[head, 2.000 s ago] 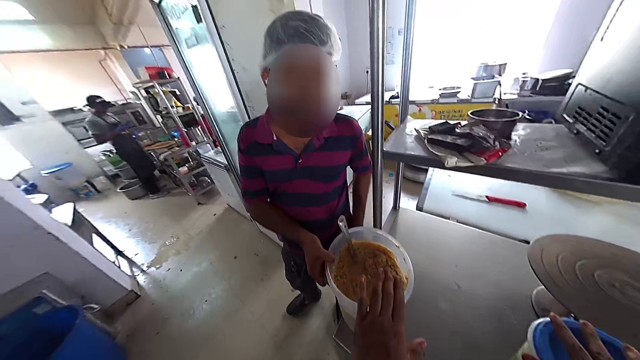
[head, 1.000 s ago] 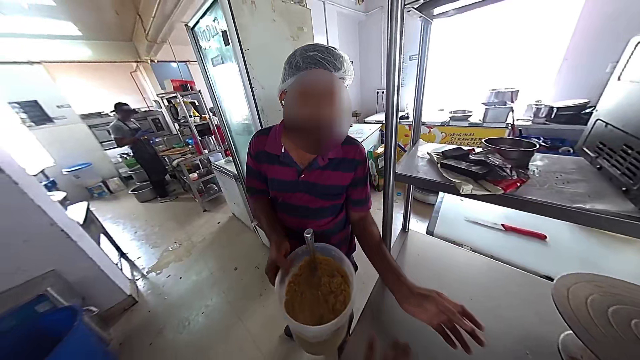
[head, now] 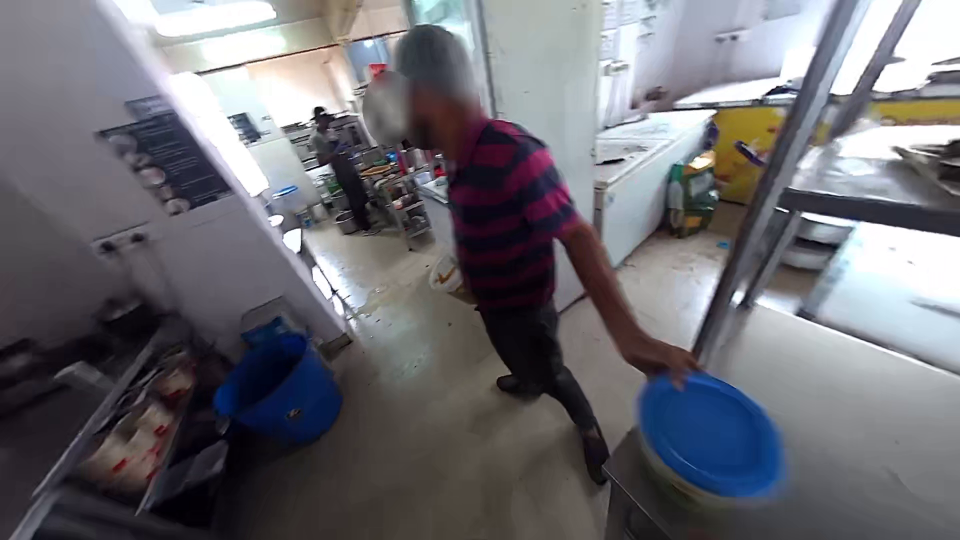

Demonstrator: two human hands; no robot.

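Observation:
Neither of my hands shows in the head view now. A round tub with a blue lid (head: 711, 431) stands at the near left corner of the steel table (head: 832, 420). A co-worker in a hair net and striped shirt (head: 510, 217) reaches back, and that person's hand (head: 664, 356) touches the lid's far edge. On the person's other side, a white tub with orange-brown smears (head: 448, 279) is partly hidden behind the body.
A blue plastic bin (head: 281, 390) stands on the floor at left, beside a metal rack (head: 90, 435) with stained items. A steel post (head: 780, 172) rises at the table's far edge. Another person (head: 345, 172) stands in the background near a shelf trolley (head: 409, 206).
The co-worker has turned from facing me to side-on and now touches a blue lid. My hand, over the tub of brown food two seconds ago, has left view. The view has swung left.

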